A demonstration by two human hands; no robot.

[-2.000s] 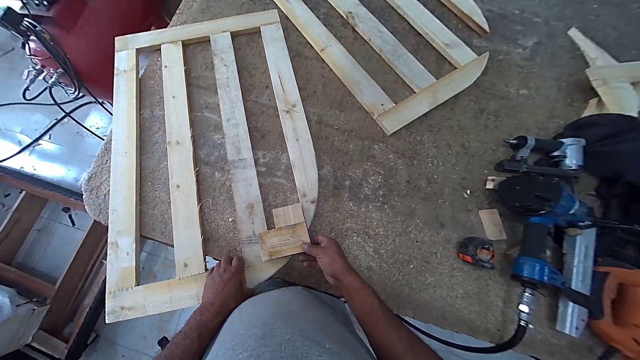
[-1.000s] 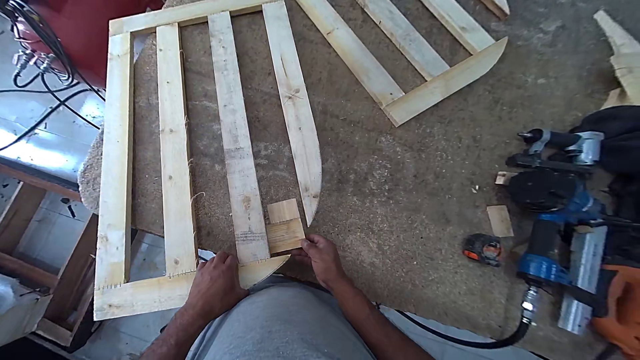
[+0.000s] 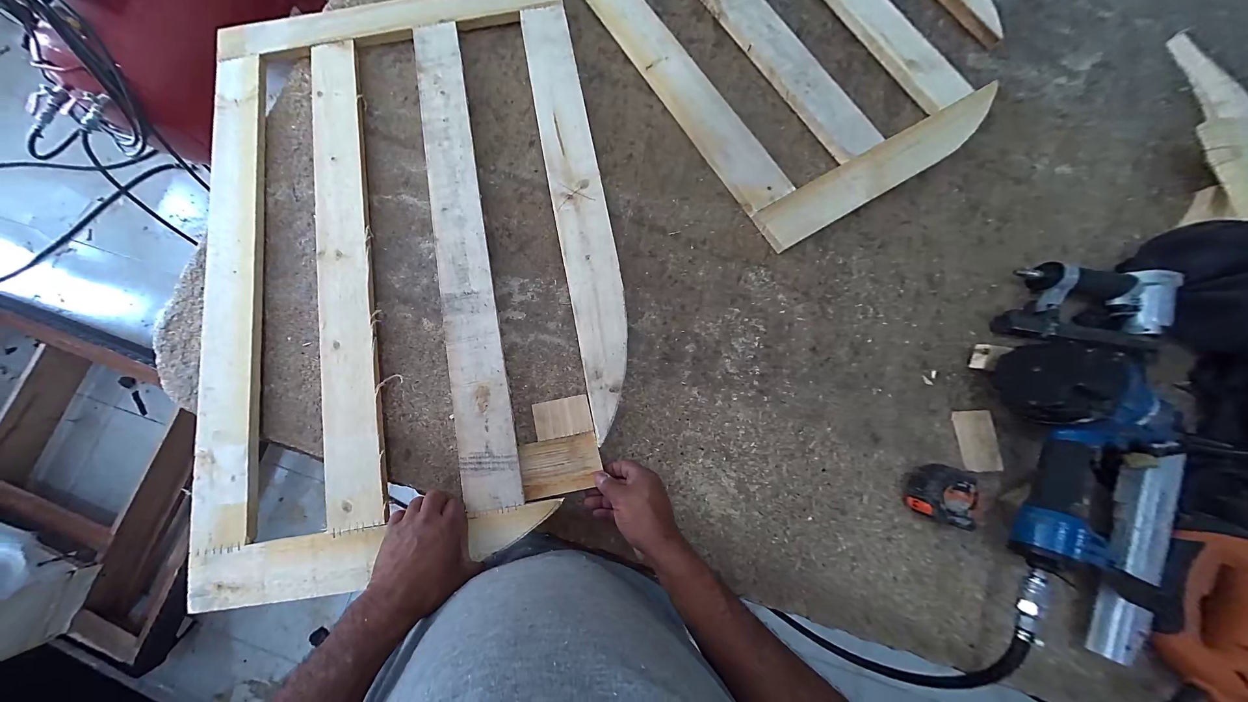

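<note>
A slatted wooden frame (image 3: 341,283) with a curved outer slat lies on the worktable. My left hand (image 3: 426,541) rests on its near rail, between two slats, with the fingers curled over the wood. My right hand (image 3: 632,502) pinches the right edge of a small rectangular wood block (image 3: 564,466), which sits between the third slat and the tip of the curved slat. A smaller square wood piece (image 3: 563,417) touches the block's far side. The fingertips of my left hand are partly hidden.
A second slatted frame (image 3: 877,174) lies at the back. On the right are a blue pneumatic nail gun (image 3: 1068,487), a smaller air tool (image 3: 1102,297), a tape measure (image 3: 941,495), a metal level or bar (image 3: 1136,556) and a wood scrap (image 3: 977,441). An air hose (image 3: 897,673) runs along the near edge.
The small block has moved from overlapping the third slat and near rail into the gap between the slats, with my right hand on it. My left hand stays on the near rail.
</note>
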